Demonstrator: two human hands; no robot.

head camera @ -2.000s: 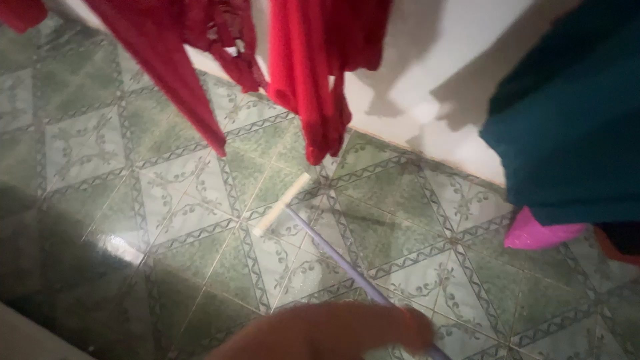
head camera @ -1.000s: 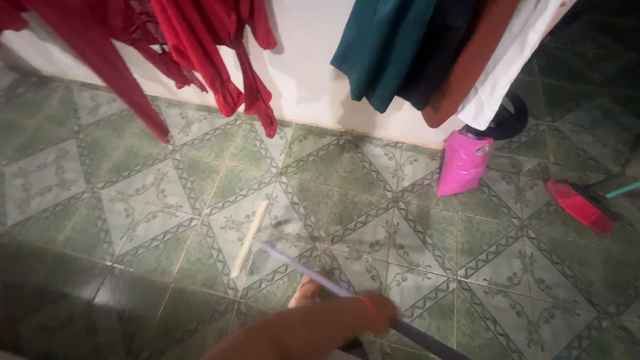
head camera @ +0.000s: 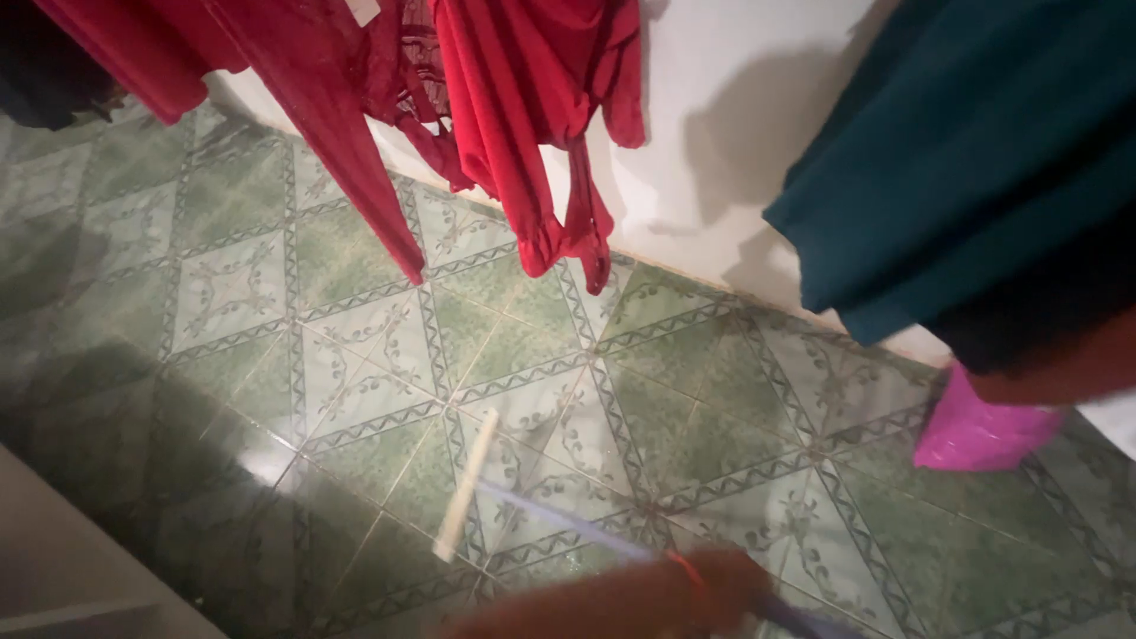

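My left hand, blurred at the bottom edge, is closed around the purple-grey pole of a floor squeegee or mop. An orange-red band shows near that hand. The pole runs up and left to a narrow, pale crosswise head, which lies on the patterned tile floor. Below the hand the pole leaves the view at the lower right. My right hand is out of view.
Red garments hang by a white wall, with a dark teal garment at right. Below it is a pink plastic bag on the green and white tiles. A pale edge crosses the lower left corner.
The view has swung left since one second ago, so the red brush head at the right is out of frame. My left hand keeps hold of the pole throughout.
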